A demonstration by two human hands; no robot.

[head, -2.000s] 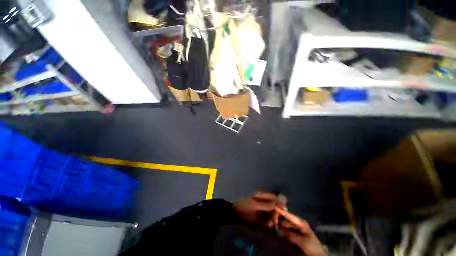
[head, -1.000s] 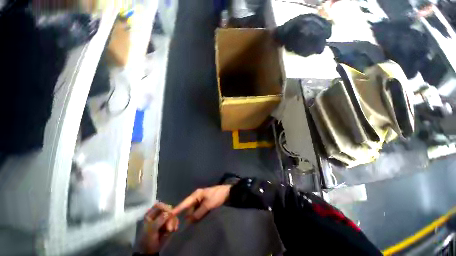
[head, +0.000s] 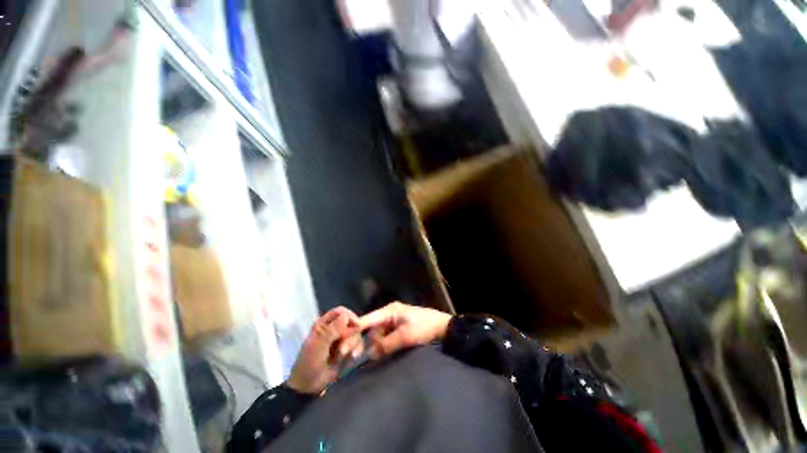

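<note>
My left hand and my right hand are at the bottom centre, close in front of my dark grey apron. Their fingertips meet, with the fingers bent. A small pale spot shows between the fingers, but blur hides whether it is tape, a fingertip or something else. The inner sides of the fingers are hidden.
White shelving with cartons stands on the left. An open brown carton is ahead right, beside a white table bearing black fabric. Beige bag bodies are at the right edge. Dark floor runs between.
The view has turned and moved forward past the shelving, so the open carton and table appear nearer. My hands stay together at the fingertips.
</note>
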